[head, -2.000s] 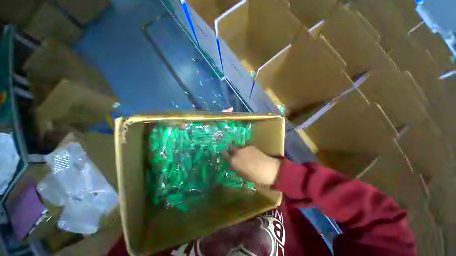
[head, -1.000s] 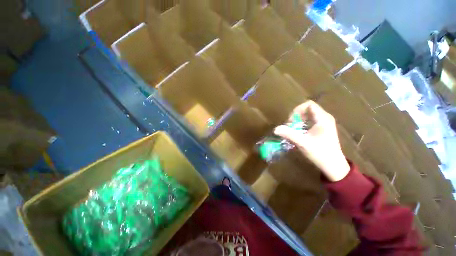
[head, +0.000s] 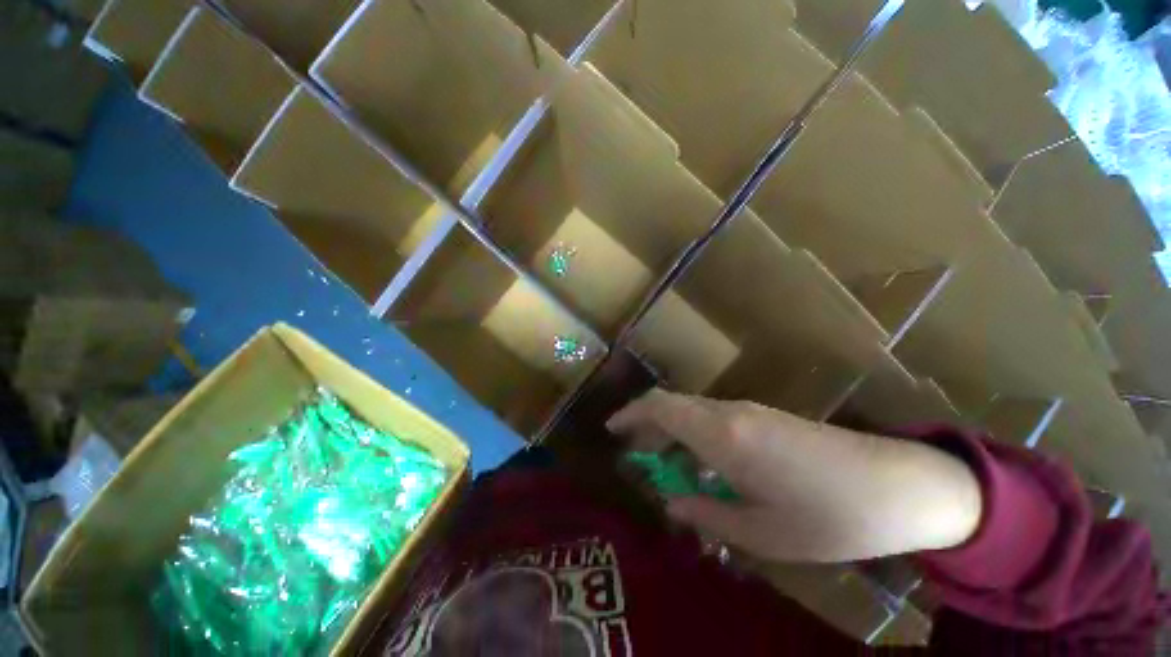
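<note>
My right hand [head: 783, 481], bare with a dark red sleeve, is over the nearest cartons at the lower right, palm down, fingers curled around small clear bags with green pieces [head: 674, 475]. The open brown cartons [head: 822, 308] stand in tight rows with flaps up. One green bag [head: 561, 262] lies on the bottom of one carton and another [head: 569, 347] in the carton beside it. The open parts box [head: 135, 475], full of green bags [head: 308, 526], is at the lower left against my body. My left hand is not in view.
Blue floor [head: 193, 218] shows at the left, with brown boxes [head: 96, 334] beyond it. Crumpled clear plastic [head: 1104, 109] lies behind the carton rows at the upper right. The upright flaps form ridges across the rows.
The view has moved closer over the cartons. My right hand, seen one second ago above the rows with green bags, is now lower and nearer my body. Two bags now show inside cartons.
</note>
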